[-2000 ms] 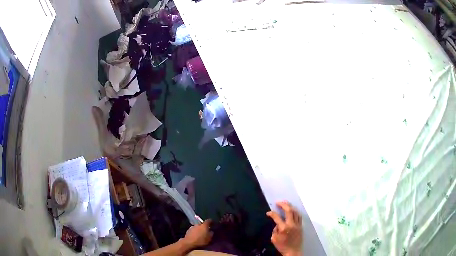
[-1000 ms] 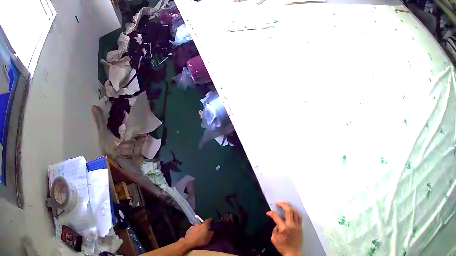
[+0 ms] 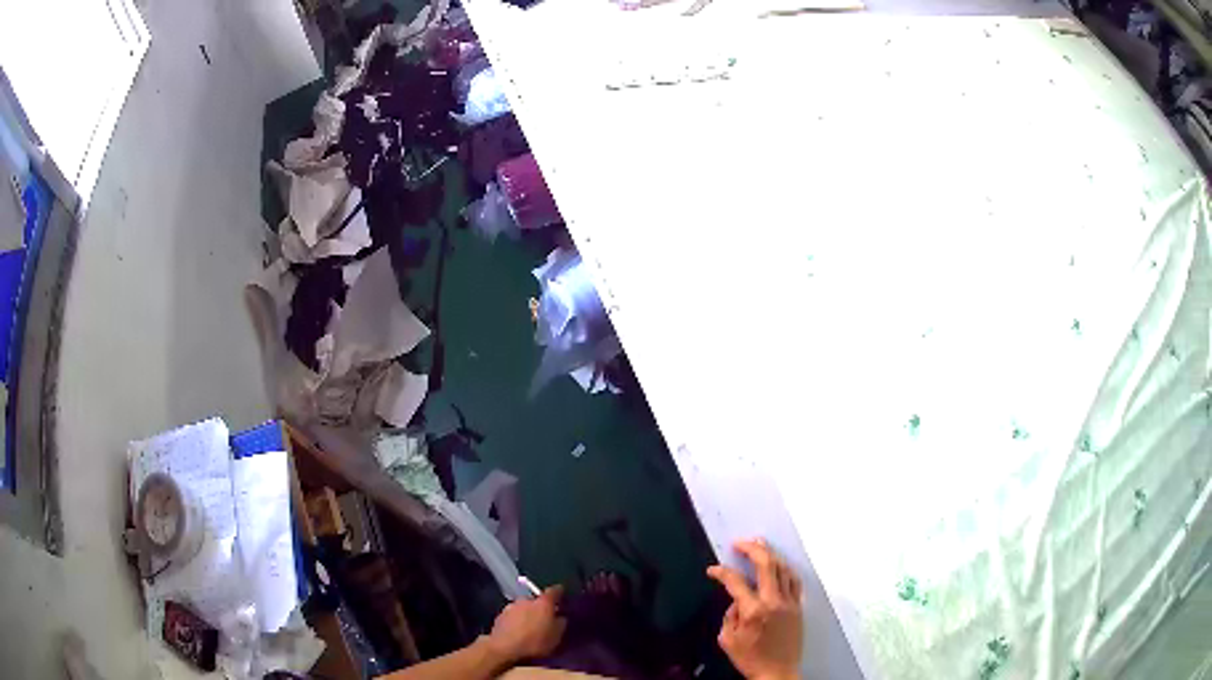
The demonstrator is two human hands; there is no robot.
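Thin pale green-white fabric point(image 3: 1136, 498) with small green sprigs lies over the table, washed out in its middle and wrinkled at the right. My right hand point(image 3: 762, 611) rests at the bare table edge point(image 3: 758, 511), left of the fabric's border, fingers apart and slightly bent, holding nothing visible. My left hand point(image 3: 529, 627) is low in front of me, off the table, its fingers closed on a short white stick point(image 3: 529, 585); only the stick's end shows.
Dark green floor point(image 3: 505, 399) with crumpled paper scraps point(image 3: 372, 312) and dark cloth lies left of the table. At the lower left, a tape roll point(image 3: 162, 515) sits on white papers point(image 3: 266, 531) beside an open wooden box. A window is at the upper left.
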